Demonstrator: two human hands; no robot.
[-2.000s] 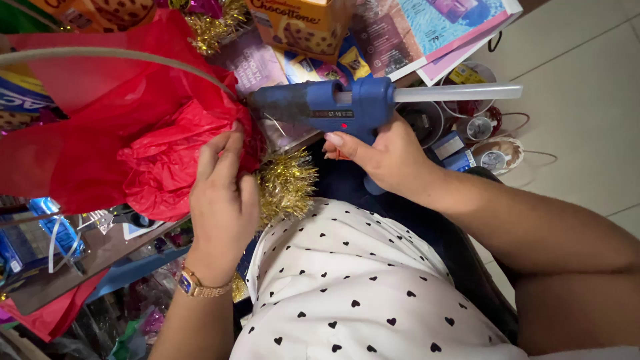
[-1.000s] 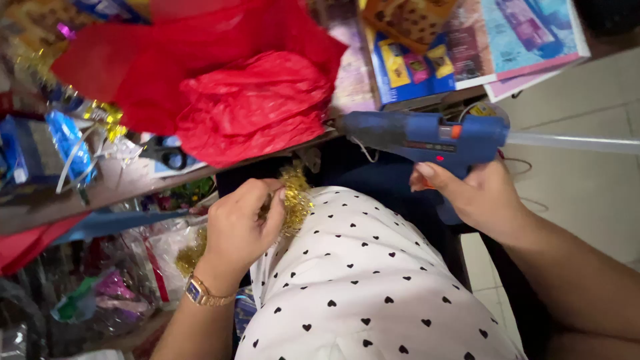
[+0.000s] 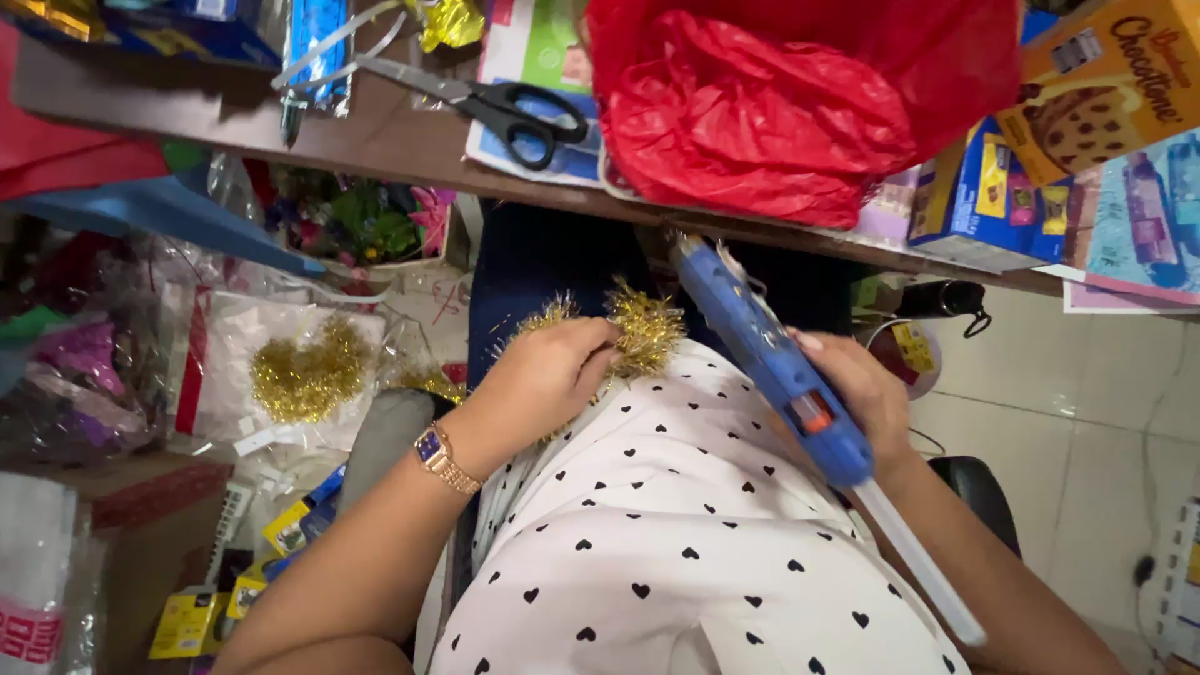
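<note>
My left hand (image 3: 544, 380) pinches a gold tinsel garland (image 3: 645, 330) above my lap, its fingertips closed on the fluffy strand. In my right hand (image 3: 858, 389) is a blue hot glue gun (image 3: 773, 361), its nozzle pointing up and left toward the table edge, near the tinsel but apart from it. A clear glue stick (image 3: 923, 567) sticks out of its back end. Beyond the nozzle, crumpled red tissue paper (image 3: 750, 122) lies at the table's edge. The trigger and some fingers of my right hand are hidden behind the gun.
Black-handled scissors (image 3: 530, 117) lie on the brown table (image 3: 375, 150), left of the red paper. A yellow Chocottone box (image 3: 1102, 89) and a blue box (image 3: 994, 202) stand at the right. Below left are gold tinsel (image 3: 314, 370) on plastic bags and a cardboard box (image 3: 155, 553).
My left hand has left the red paper and now holds the tinsel over my lap. The glue gun has swung from level to slanting, nozzle up and left. The view has shifted.
</note>
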